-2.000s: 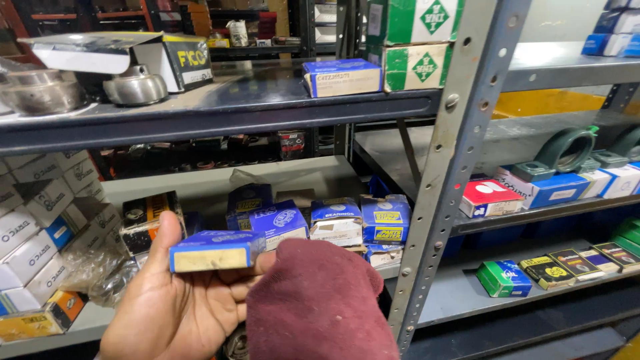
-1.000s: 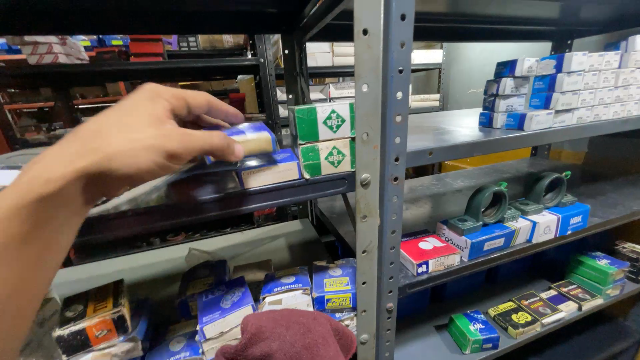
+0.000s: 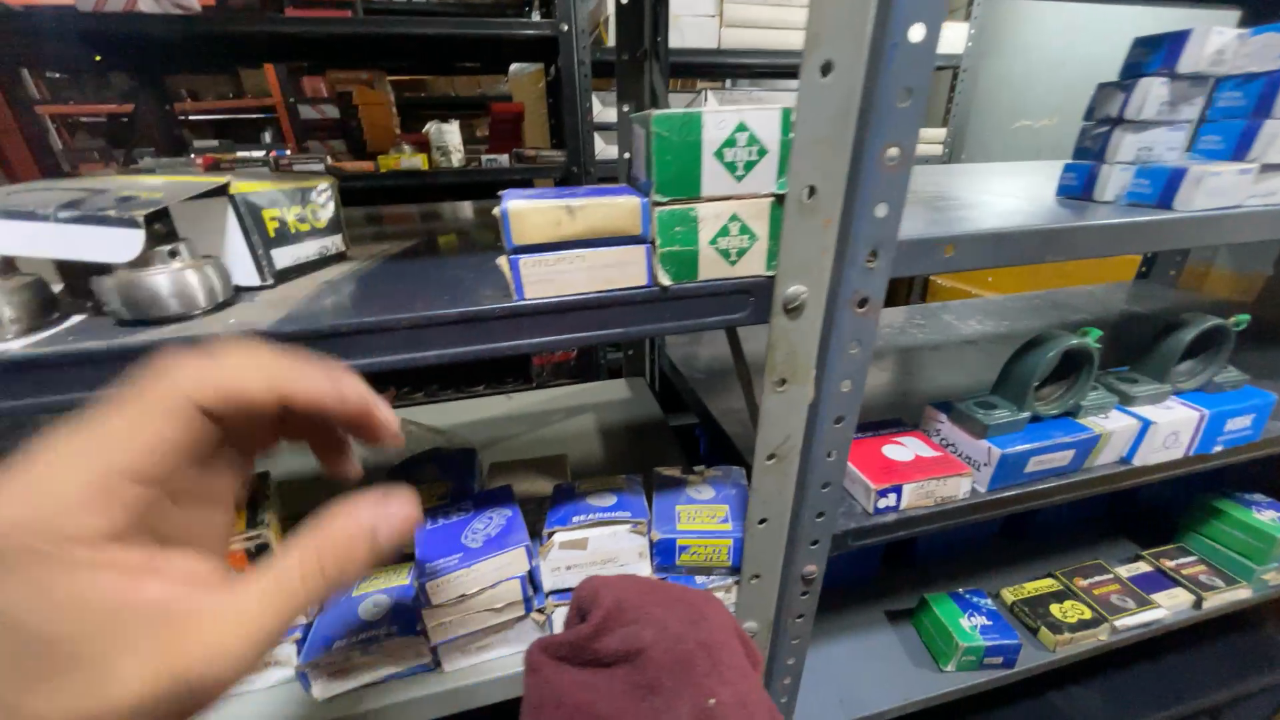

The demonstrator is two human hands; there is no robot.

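Observation:
Blurred at the lower left is my left hand (image 3: 200, 500), empty, its thumb and fingers apart. It hovers in front of the lower shelf's blue bearing boxes (image 3: 475, 550). On the upper shelf a blue and cream box (image 3: 575, 217) lies flat on a similar box (image 3: 580, 272), close beside two stacked green and white boxes (image 3: 717, 240). A maroon sleeve (image 3: 645, 655) rises at the bottom centre; my right hand is not visible, so what it holds cannot be told.
A perforated steel upright (image 3: 825, 330) divides the shelving. At left stand an open black and yellow box (image 3: 290, 228) and a metal bearing (image 3: 165, 285). On the right shelves are green pillow block housings (image 3: 1050, 375), a red box (image 3: 905, 465) and stacked blue and white boxes (image 3: 1145, 135).
The blue and cream box, in my left hand two seconds ago, now rests on the similar box on the upper shelf. My left hand has let go and drawn back to the lower left.

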